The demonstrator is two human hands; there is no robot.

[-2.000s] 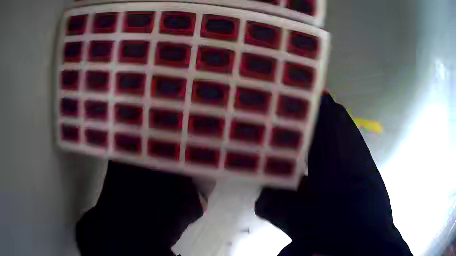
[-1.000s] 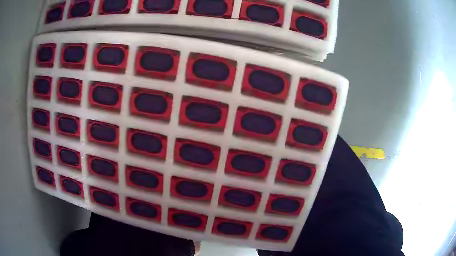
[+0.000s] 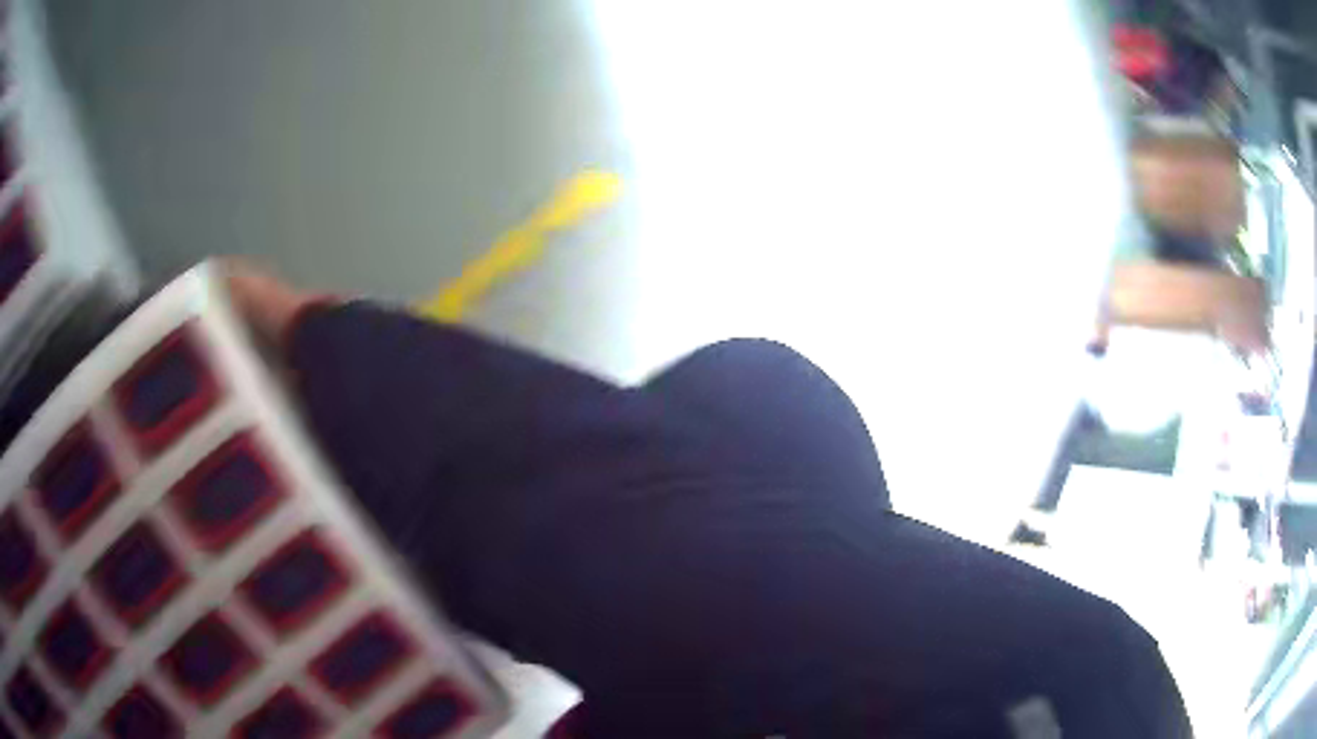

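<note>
A white foam tray [image 3: 303, 505] with rows of red parts with dark centres is at the lower left, tilted and cut off by the left and bottom edges. My right hand [image 3: 267, 300] is at its upper corner and grips its far side; the fingers are mostly hidden behind the tray. A dark sleeve runs from this hand across the lower middle. My left hand is not in view. Part of another white tray [image 3: 65, 188] with red parts shows at the upper left edge. The picture is blurred.
Grey floor [image 3: 332, 130] with a yellow line [image 3: 527, 246] lies beyond the sleeve. A very bright glare fills the upper middle. At the far right are brown boxes [image 3: 1187, 188], a red item [image 3: 1141, 54] and blurred workplace objects.
The view has swung to the right. The tray now shows at the lower left instead of the centre, the other tray is at the left edge, and my right hand and the boxes have come into view.
</note>
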